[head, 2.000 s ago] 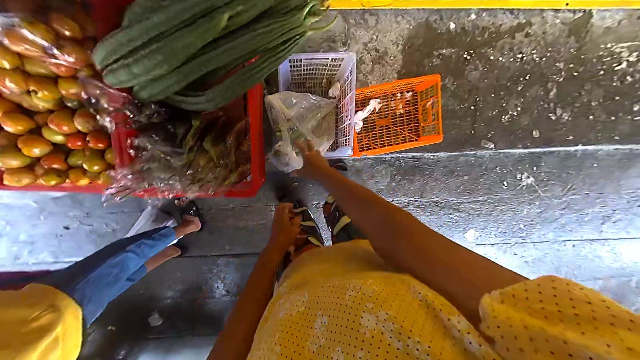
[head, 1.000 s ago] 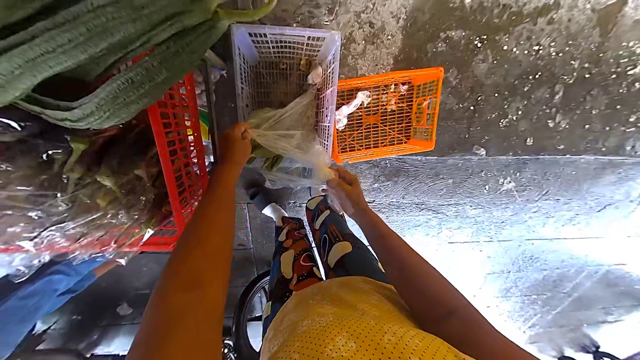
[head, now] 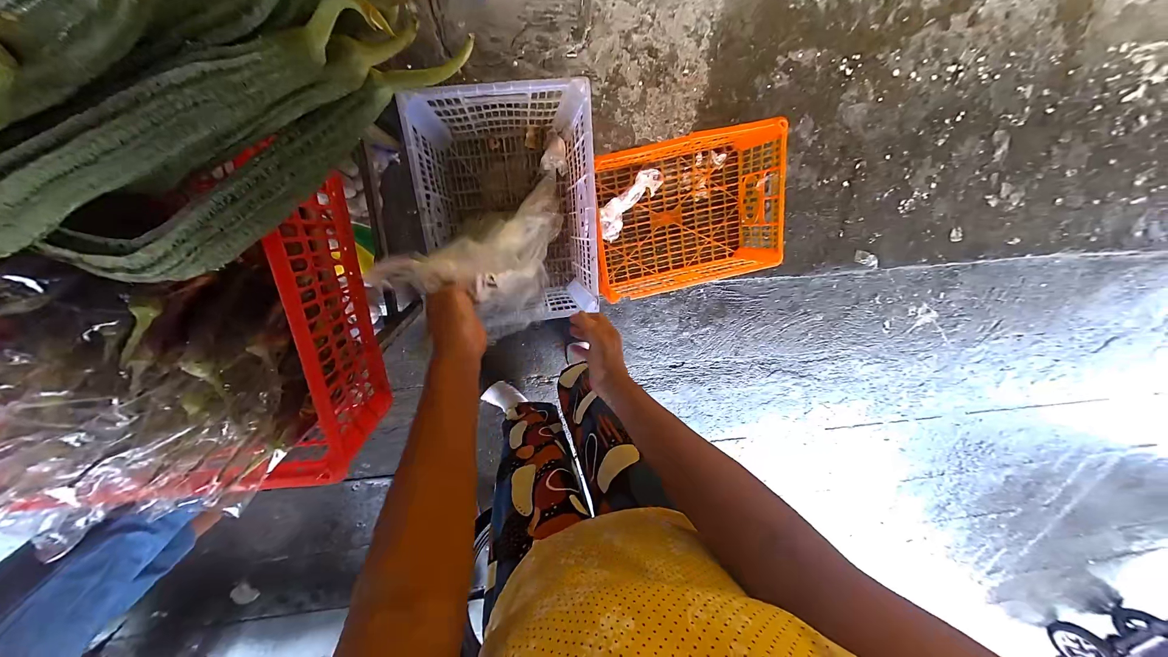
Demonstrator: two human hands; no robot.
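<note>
My left hand [head: 454, 319] grips a thin translucent plastic bag [head: 511, 255], blurred by motion and hanging over the near part of a white plastic crate [head: 584, 182]. The fingers are partly hidden by the bag. My right hand [head: 599, 347] is just below the crate's near right corner, with fingers curled; whether it holds anything cannot be told. Inside the white crate a small crumpled piece of plastic [head: 554, 153] lies by the right wall. Touching that crate on its right is an orange plastic crate [head: 771, 196] with crumpled clear plastic [head: 630, 203] in it.
On the left, a red plastic crate [head: 342, 365] holds vegetables [head: 201, 356] under clear plastic. Long ridged green gourds [head: 210, 146] lie over its far edge. A person's leg in blue trousers [head: 109, 575] shows at lower left. The concrete floor [head: 912, 338] extends right, with wheels at the lower right corner.
Two seconds ago my right hand held the bag over the white crate; one second ago both hands held it. Now the bag is at my left hand and my right hand is apart from it.
</note>
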